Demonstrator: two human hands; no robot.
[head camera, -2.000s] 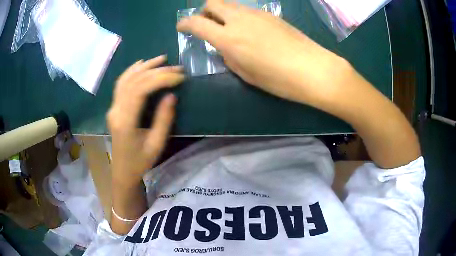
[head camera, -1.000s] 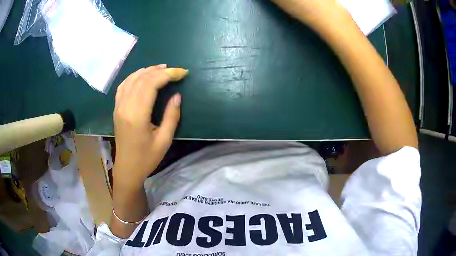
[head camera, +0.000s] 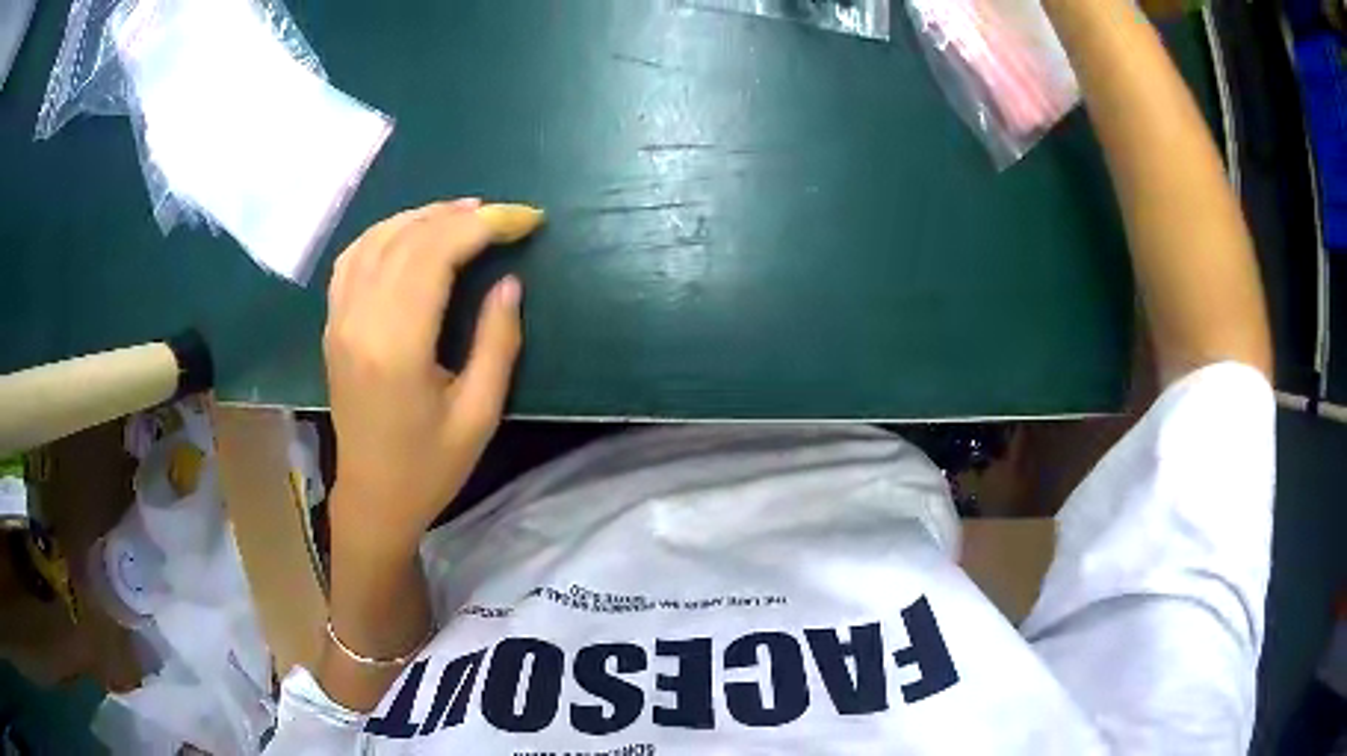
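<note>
My left hand (head camera: 421, 318) rests on the green table (head camera: 739, 281) near its front edge, fingers curled apart from the thumb, holding nothing; a yellow covering is on the index fingertip. My right hand is cut off by the top edge; only the forearm (head camera: 1182, 192) shows at the upper right. A stack of whitish zip-lock bags (head camera: 244, 133) lies at the upper left, partly in a larger clear bag. A second bag stack with pink edges (head camera: 1005, 67) lies at the upper right beside the forearm. A clear bag with something dark in it (head camera: 842, 12) is cut by the top edge.
A cream padded bar (head camera: 96, 392) is at the left by the table's front corner. Below the table are cardboard (head camera: 266, 517) and white crumpled material (head camera: 185, 591). Dark rails and something blue (head camera: 1322, 133) are at the right edge.
Compared with two seconds ago, the clear bag in front of me is gone from the middle and my right hand has moved up out of view. My left hand has settled on the table.
</note>
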